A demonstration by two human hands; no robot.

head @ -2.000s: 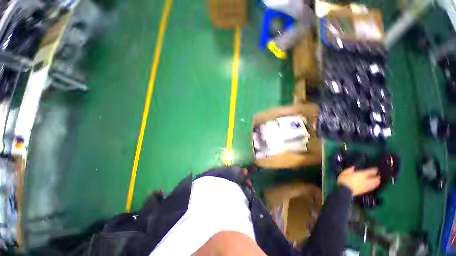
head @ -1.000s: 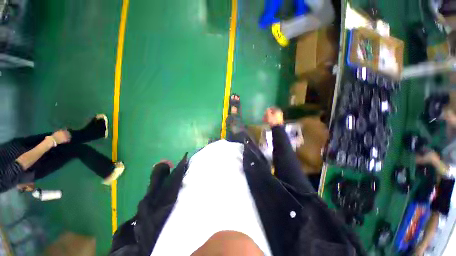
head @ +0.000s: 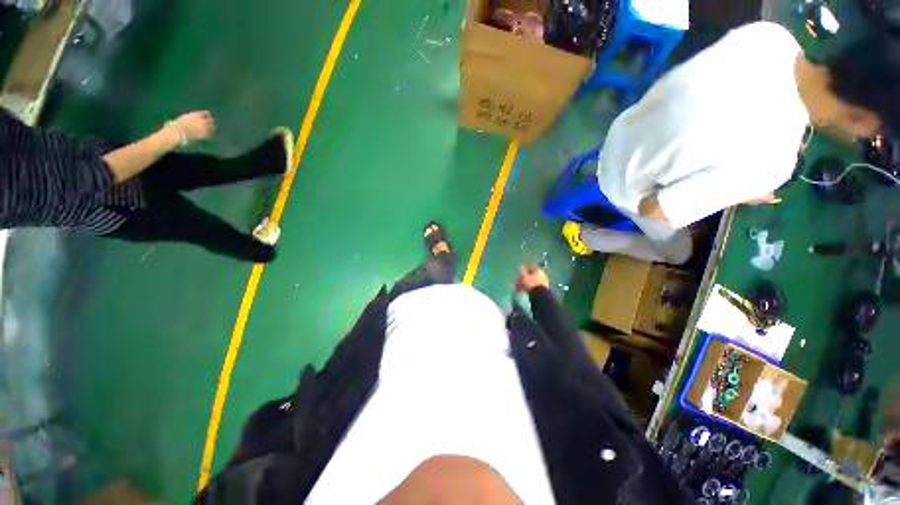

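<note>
My right hand (head: 533, 278) hangs over the green floor at the end of a dark sleeve, right of the yellow lane line. It is small and blurred; no object shows in it, and its finger pose is unclear. My left hand is not in view. A brown carton (head: 518, 87) stands on the floor ahead, with glossy black parts (head: 580, 22) and pink pieces (head: 517, 22) at its open top. Glossy black fan parts (head: 712, 456) sit on the bench at the lower right, away from my hand.
A person in a white top (head: 706, 128) sits on a blue stool (head: 582, 195) at the right bench. A person in a striped top (head: 59, 178) is at the left, feet near the left lane line (head: 242, 321). Cartons (head: 624, 294) stand beside the bench; a blue-edged tray (head: 694, 380) lies on it.
My right hand has left the bench parts and now hangs over the floor. The view has moved forward along the aisle; the seated person and the carton ahead have come into view.
</note>
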